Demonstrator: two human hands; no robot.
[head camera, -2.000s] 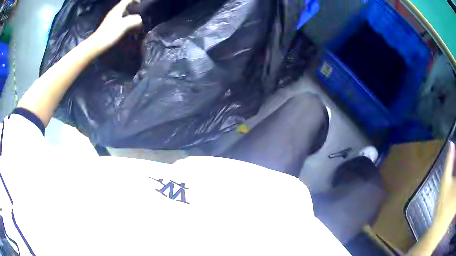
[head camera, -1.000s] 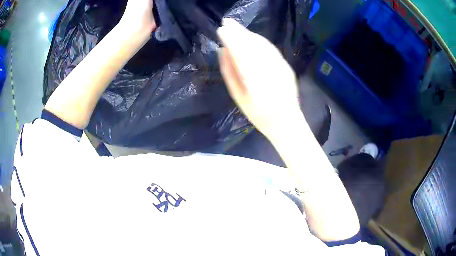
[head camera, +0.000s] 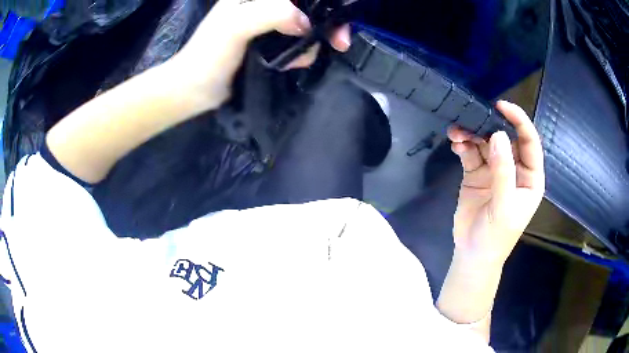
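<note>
A long matt black plastic part (head camera: 421, 86) with cross lines along its face is held above my lap, slanting down to the right. My right hand (head camera: 498, 162) grips its lower right end between thumb and fingers. My left hand (head camera: 276, 31) is closed on dark plastic parts near the top centre, at the long part's other end. How many parts it holds I cannot tell. More black plastic (head camera: 265, 96) hangs below my left hand, blurred. A shiny black bin liner (head camera: 155, 34) lies under and behind my left forearm.
A black textured tray (head camera: 583, 131) stands at the right, with brown cardboard (head camera: 583, 300) below it. A small dark narrow object (head camera: 421, 145) lies on the floor between my legs. A blue edge (head camera: 14, 31) shows at the top left.
My view has turned to the right. My right hand has moved from over the liner toward the tray side and now holds the long part's end. My left hand holds dark parts nearer the centre.
</note>
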